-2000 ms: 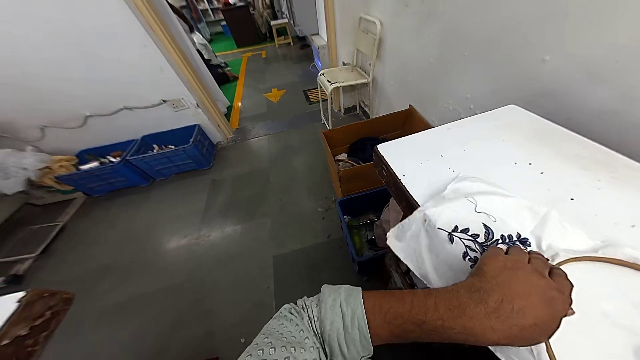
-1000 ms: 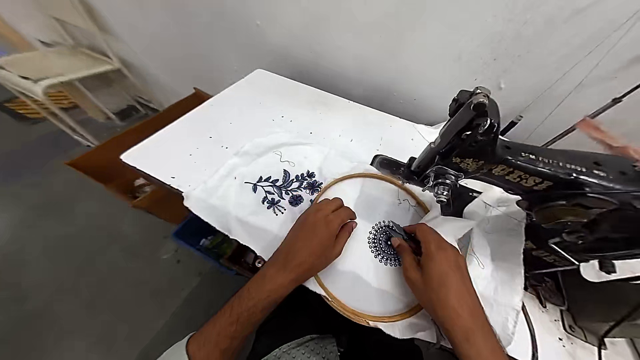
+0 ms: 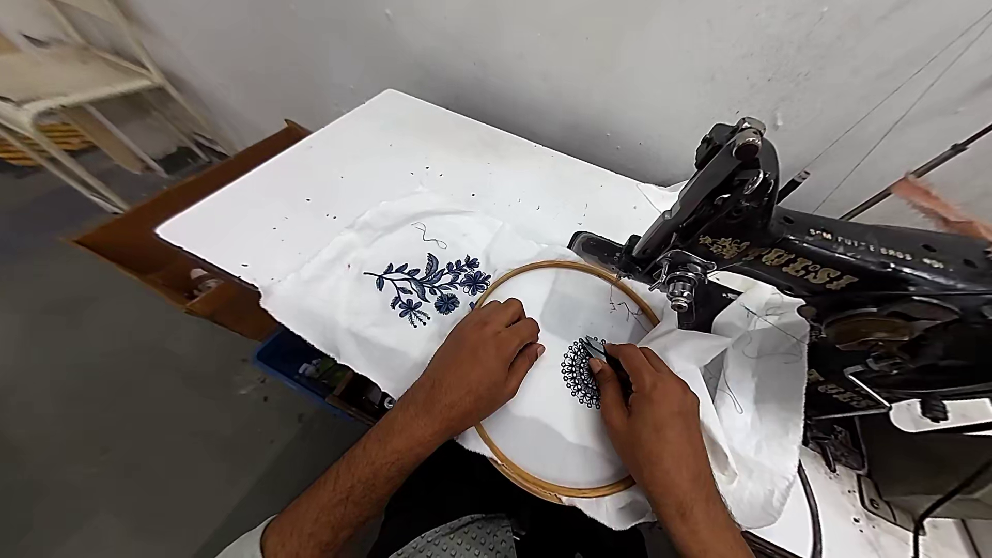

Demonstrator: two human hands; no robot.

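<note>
White cloth [image 3: 325,325] lies over the table edge, with a wooden embroidery hoop [image 3: 535,490] clamped around part of it. Inside the hoop is a round dark lace-like embroidered motif [image 3: 580,376]; a navy floral spray [image 3: 430,287] is stitched to its left. My left hand [image 3: 492,356] rests curled on the hoop's left rim, its exact hold hidden. My right hand [image 3: 647,395] pinches a small dark tool, possibly thread snips [image 3: 595,349], with its tip over the motif. Loose threads [image 3: 620,302] lie near the hoop's upper right.
A black sewing machine [image 3: 814,248] stands at the right, its head close to the hoop. The white table [image 3: 310,186] bears small dark specks. Beyond its left edge are a cardboard box [image 3: 170,225], a blue crate [image 3: 287,364] and a pale metal chair [image 3: 77,74]. A wall runs behind.
The view has swung right from the room to the machine. Two seconds ago one hand was visible on the cloth; both have since been over the hoop, with little change in the last second.
</note>
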